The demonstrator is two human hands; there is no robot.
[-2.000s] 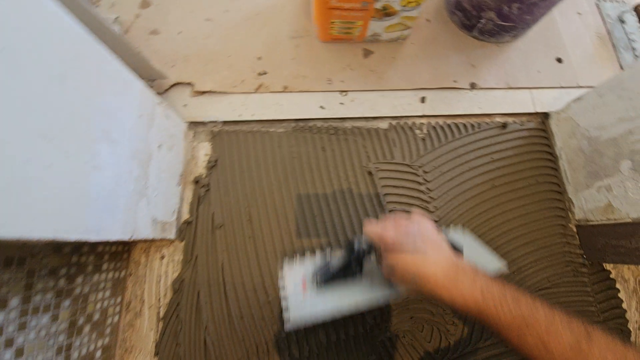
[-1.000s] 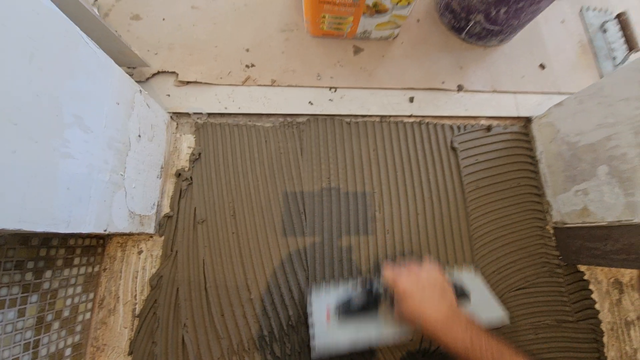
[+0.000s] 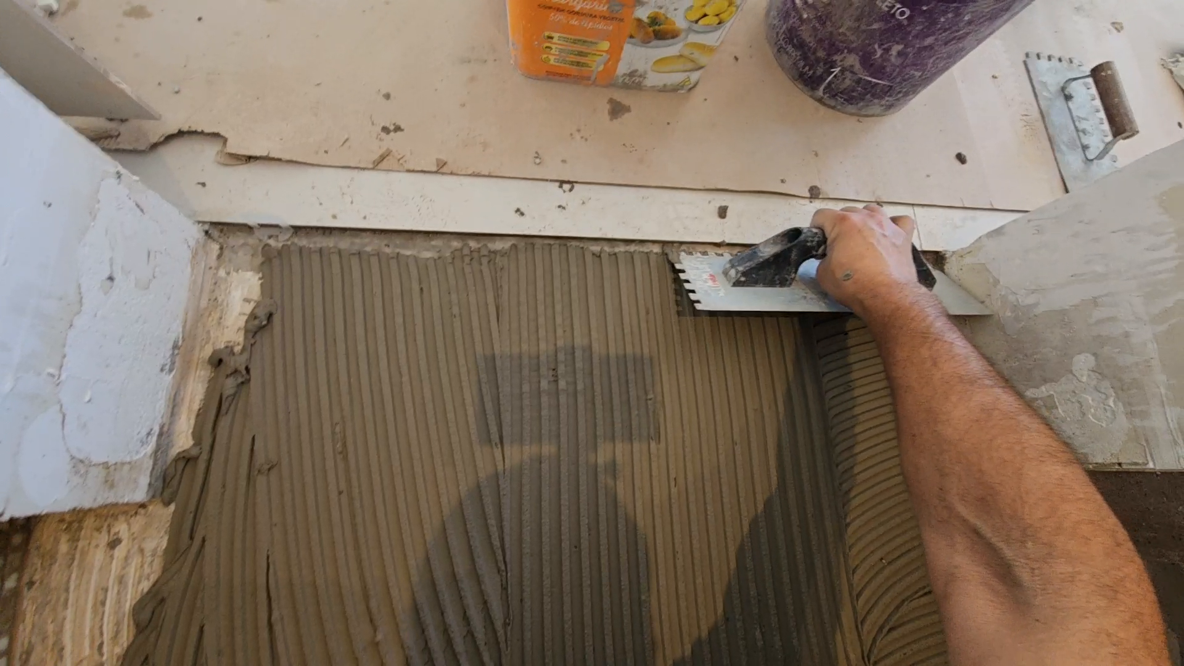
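Note:
My right hand (image 3: 869, 252) is closed around the black handle of a notched steel trowel (image 3: 768, 294). The trowel lies at the far right edge of a bed of grey-brown tile adhesive (image 3: 416, 388), beside the white threshold strip (image 3: 388, 202). Its notched short end points left, and its right end reaches the foot of the right wall. Straight parallel ridges run through most of the adhesive; curved ridges show at the right, under my forearm. My left hand is out of view.
Painted wall ends stand at left (image 3: 102, 305) and right (image 3: 1091, 305). Beyond the strip, a dusty floor covering (image 3: 305, 102) bears an orange and white container (image 3: 573, 46), a purple bucket (image 3: 860, 55) and a second notched trowel (image 3: 1078, 120) with a worn handle. Crumbs lie scattered there.
My right hand has carried the trowel from the lower middle of the adhesive to its far right edge by the strip. Straight ridges now cover more of the curved ones at the right.

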